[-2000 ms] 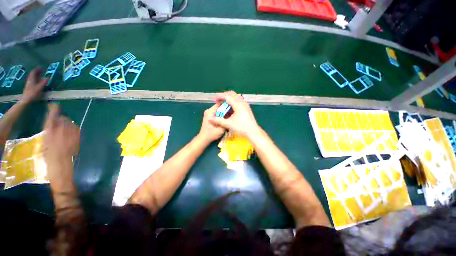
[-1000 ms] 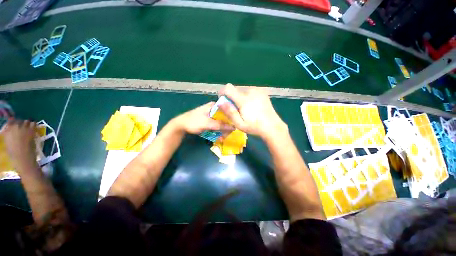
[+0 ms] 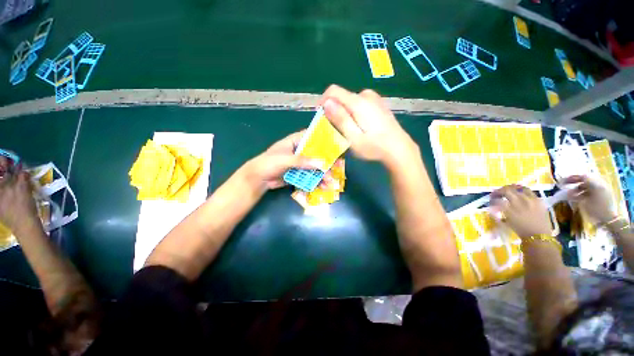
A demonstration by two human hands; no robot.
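Note:
A light-blue phone frame (image 3: 303, 179) is held tilted above the bench, its keypad grid towards me. A yellow sticker (image 3: 322, 144) covers its window. My left hand (image 3: 278, 163) grips the frame at its left side and lower part. My right hand (image 3: 360, 122) has its fingertips at the frame's upper end, by a thin pale edge; whether they pinch the sticker, a liner or the frame, I cannot tell. A pile of loose yellow stickers (image 3: 322, 197) lies on the bench just under the frame, partly hidden by it.
A second yellow pile (image 3: 165, 170) lies on a white sheet (image 3: 161, 226) at left. Yellow sticker sheets (image 3: 490, 158) lie at right, with a neighbour's hands (image 3: 523, 212) over them. Another person's hand (image 3: 17, 198) is far left. Blue frames (image 3: 416, 58) lie on the green conveyor (image 3: 243, 49) beyond the rail (image 3: 208, 99).
The held frame is now turned face up, its yellow window showing. My right hand has moved up to its top end. A yellow-filled frame shows on the conveyor. A neighbour's hands have appeared at right.

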